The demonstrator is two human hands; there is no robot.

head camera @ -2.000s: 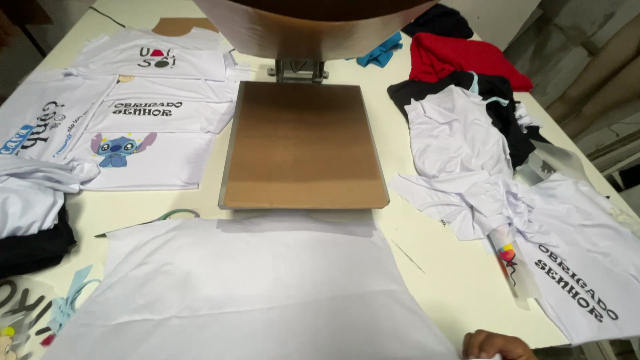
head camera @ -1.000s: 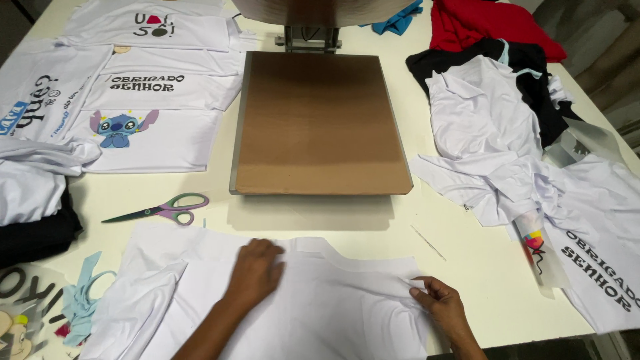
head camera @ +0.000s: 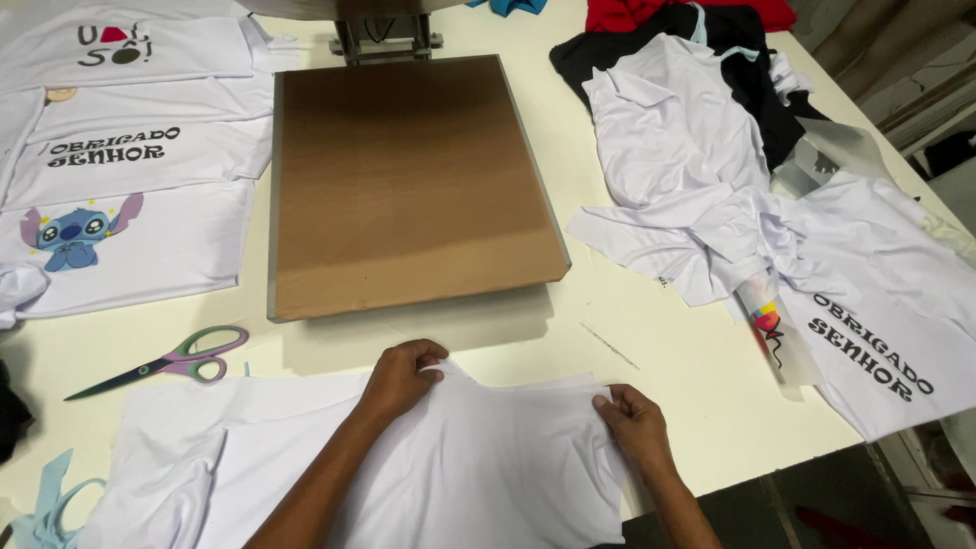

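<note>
White fabric (head camera: 488,457), seemingly an unprinted garment, lies along the near edge of the table. My left hand (head camera: 402,375) pinches its upper edge near the middle, between thumb and fingers. At its upper right corner, my right hand (head camera: 631,415) grips the cloth the same way. Just beyond stands a heat press, its lower platen (head camera: 415,183) covered with brown paper or board and its upper part raised at the back. Scissors (head camera: 164,362) with purple and green handles lie left of my left hand, blades pointing left.
Printed white shirts (head camera: 137,229) lie folded at the left. Crumpled white garments (head camera: 679,130), black cloth (head camera: 751,91) and red cloth (head camera: 625,14) are heaped at the right, beside a printed white shirt (head camera: 915,328) and clear film (head camera: 785,343). Light blue strips (head camera: 49,503) lie near left.
Both hands have come onto the white fabric; two seconds ago only one hand showed, at the lower right. Since one second ago, my left hand has moved right along the upper edge.
</note>
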